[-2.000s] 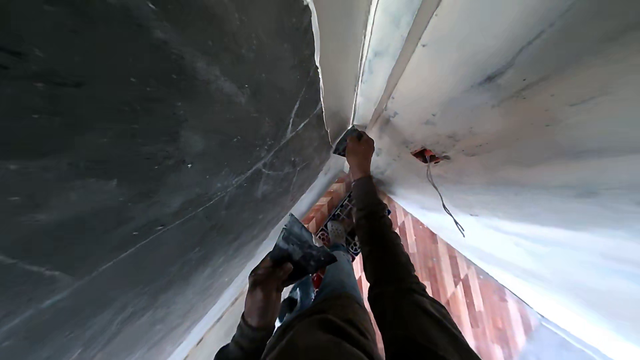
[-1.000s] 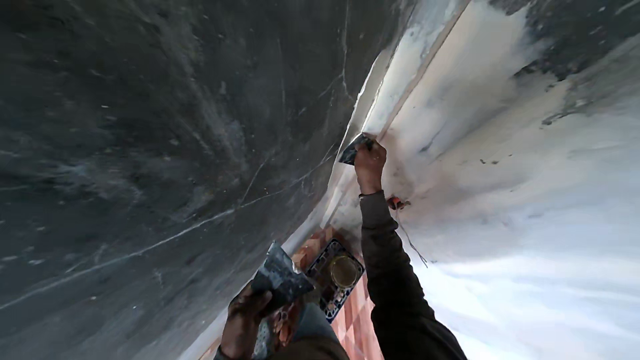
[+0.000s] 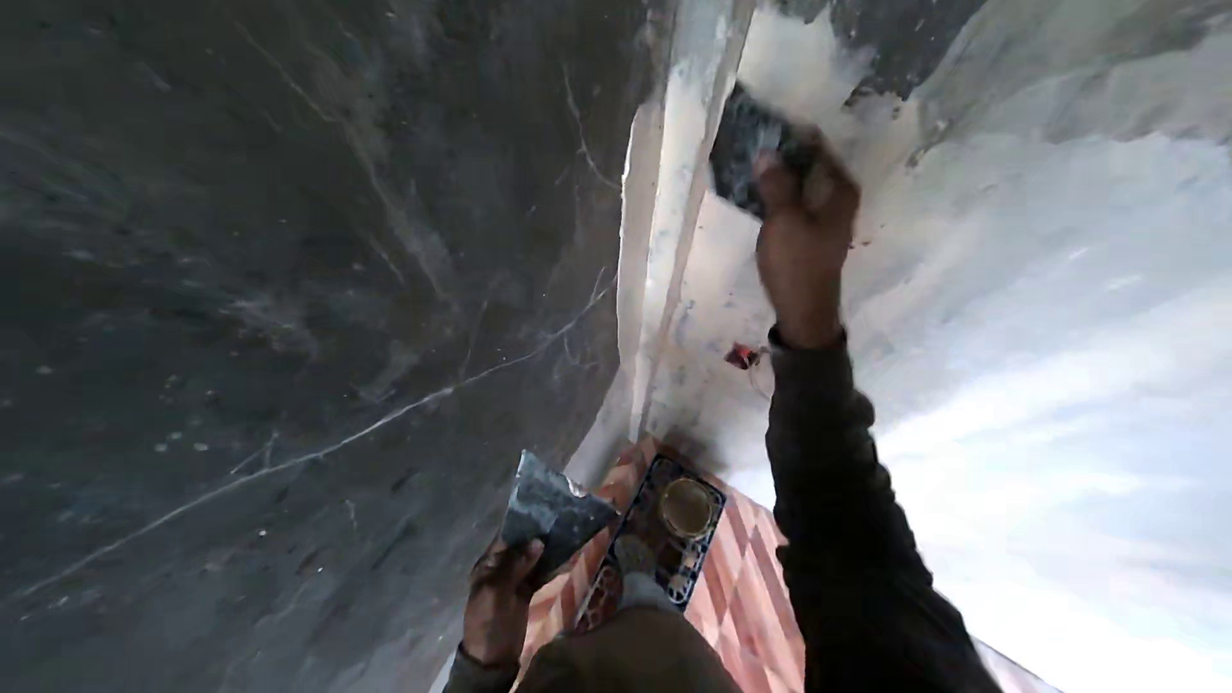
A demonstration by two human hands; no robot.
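Held in my right hand, a dark flat putty knife lies against the pale coated wall, just right of the corner strip. The hand and blade are slightly blurred. Lower left, my left hand grips a second flat blade, smeared grey with a little pale filler on its upper edge. This blade is held up in front of the dark grey wall. White filler with a ragged edge runs along the corner on the dark wall's side.
Below, a dark patterned platform bears a round container and my foot. Reddish patterned flooring lies around it. A red wall opening with a loose wire sits in the pale wall, left of my right forearm.
My right hand has moved from the corner up and right onto the pale wall, with the putty knife still in it. My left hand still holds its blade low. The view has shifted.
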